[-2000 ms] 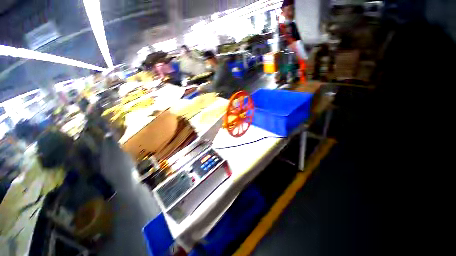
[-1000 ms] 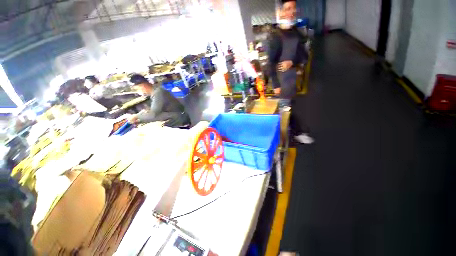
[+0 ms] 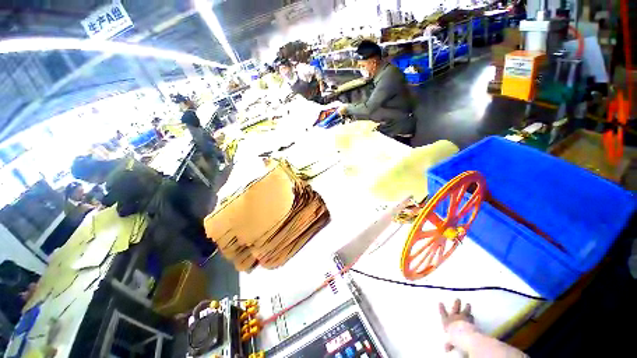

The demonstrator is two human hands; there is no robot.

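Observation:
My right hand point(image 3: 461, 328) reaches in from the lower right edge, fingers spread, over the white table point(image 3: 433, 297) in front of the wheel, holding nothing. My left hand is out of the picture. The orange spoked wheel point(image 3: 450, 232) with a yellow hub stands beside the blue bin point(image 3: 545, 203). The machine's dark control panel point(image 3: 328, 342) with a red display is at the bottom. A thin reddish strip point(image 3: 300, 301) runs from the machine's yellow rollers point(image 3: 249, 320) towards the wheel. A reddish-brown strip also shows inside the bin.
A black cable point(image 3: 433, 285) crosses the table between hand and wheel. A tall stack of brown panels point(image 3: 262, 220) stands behind the machine. A round black fan point(image 3: 206, 332) sits left of the rollers. A person in grey point(image 3: 391, 98) works across the table.
The view has swung left and come closer to the table. My right hand has entered at the lower right. The wheel and bin appear larger and further right.

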